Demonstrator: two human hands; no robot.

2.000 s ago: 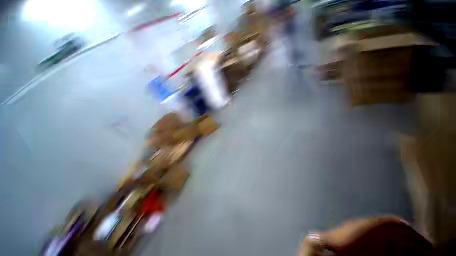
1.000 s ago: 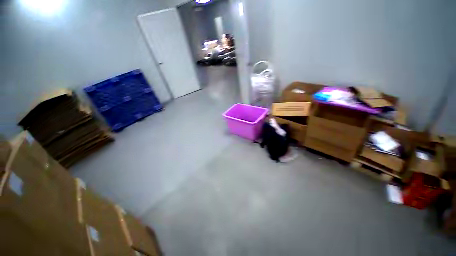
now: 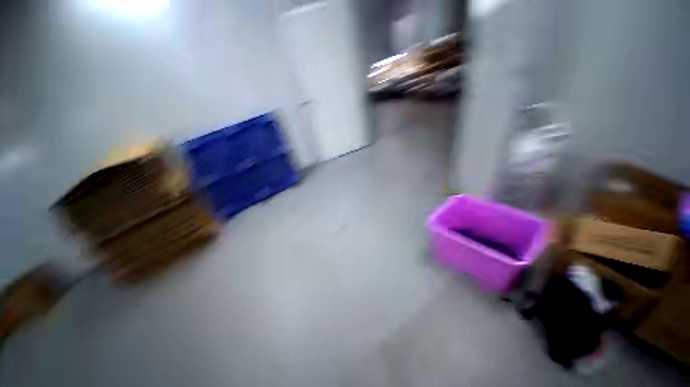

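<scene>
Neither of my hands is in view. The frame is blurred. Nearest in front of me on the grey floor, right of centre, stands a purple tub with something dark inside. A black bundle with a white piece on it lies beside the tub at the lower right. Brown cartons stand behind and to the right of the bundle, cut off by the right edge.
A blue pallet leans on the wall at the left. A stack of flat brown cardboard stands left of it. A white door stands beside a doorway to a dim area with blurred goods. A whitish bag stands by the right wall.
The view has come closer to the doorway and tub, which now sit further right. The stacked cartons at the lower left and the red box at the right have left the view.
</scene>
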